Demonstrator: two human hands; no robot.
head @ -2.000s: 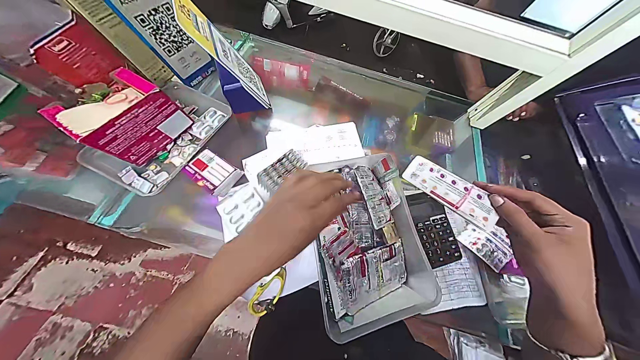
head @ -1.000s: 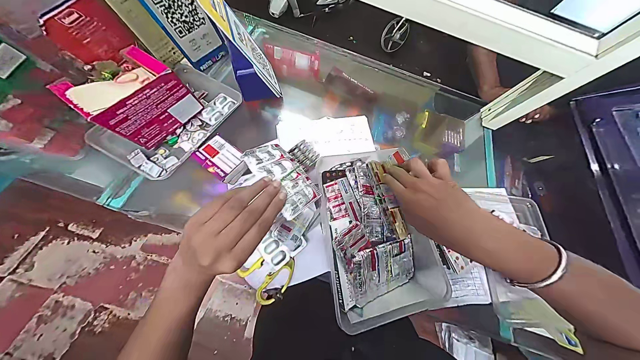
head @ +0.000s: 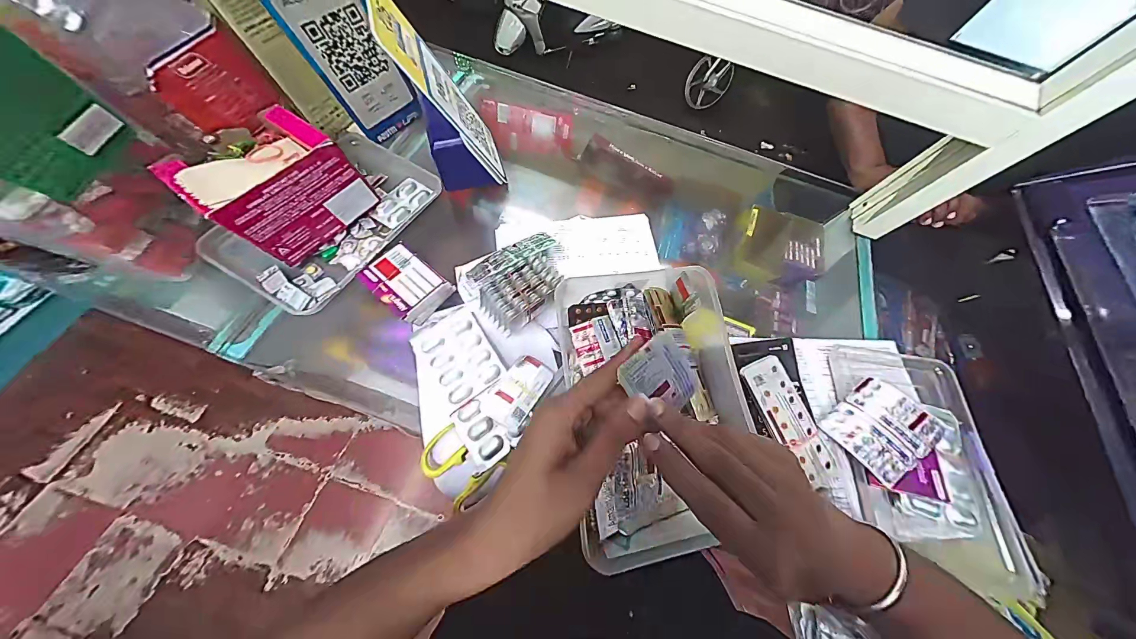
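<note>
Above a clear plastic tray (head: 723, 390) full of medicine strips (head: 593, 344), my left hand (head: 568, 444) holds a small blister strip (head: 658, 371) between its fingers. My right hand (head: 754, 497) meets it from the right, its fingertips at the strip's lower edge; whether they grip the strip, I cannot tell. Left of the tray lie white blister packs (head: 457, 355), a stack of strips (head: 519, 280) and yellow-handled scissors (head: 444, 451). A blister strip (head: 785, 413) covers part of a black calculator on the right.
An open magenta carton (head: 284, 200) sits in another plastic tray (head: 408, 169) at upper left, near standing code boards (head: 351, 53). A third tray (head: 976, 435) with strips is at right. Another person's hand (head: 950, 211) shows beyond the white frame (head: 941, 89) of the glass counter.
My left hand has moved from the white blister packs to above the middle tray. My right hand has come down from that tray's upper part, and a small strip is now held up there.
</note>
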